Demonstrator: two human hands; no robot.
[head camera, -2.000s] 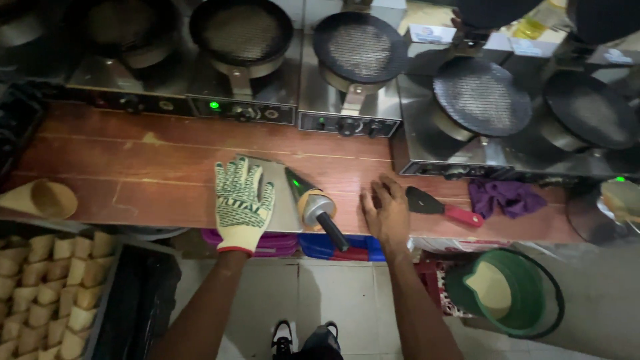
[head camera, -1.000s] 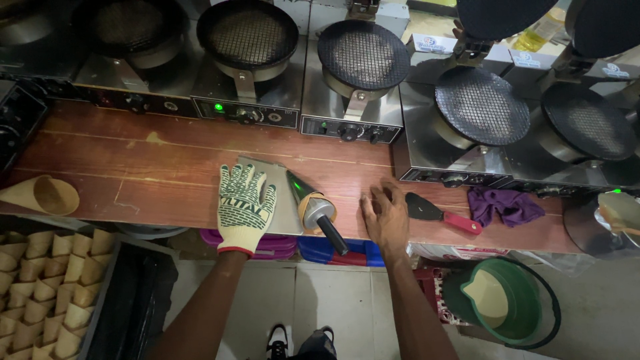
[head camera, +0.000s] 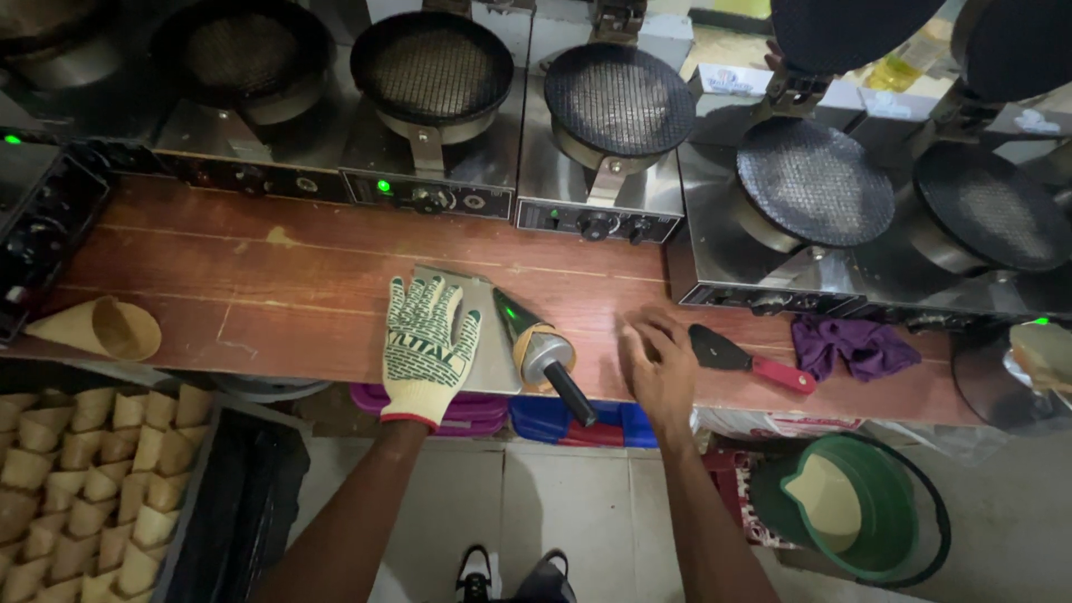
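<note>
My left hand (head camera: 430, 347), in a cream knit glove with green grip print, lies palm down with fingers apart on a flat metal plate (head camera: 494, 360). Beside it, a metal cone-rolling mould with a black handle (head camera: 571, 394) rests in a metal cone-shaped holder (head camera: 515, 314), a brown wafer cone (head camera: 533, 339) showing around the mould. My bare right hand (head camera: 659, 360) is at the counter to the right of the mould, fingers bent and slightly blurred, holding nothing visible. Close to its right lies a scraper (head camera: 749, 360) with a black blade and red handle.
Several round waffle-cone irons (head camera: 620, 105) line the back of the wooden counter (head camera: 293, 268); two at the right have raised lids. A wafer cone (head camera: 96, 328) lies at the left above a crate of cones (head camera: 92, 477). A purple cloth (head camera: 854, 345) and green bucket (head camera: 871, 511) are at the right.
</note>
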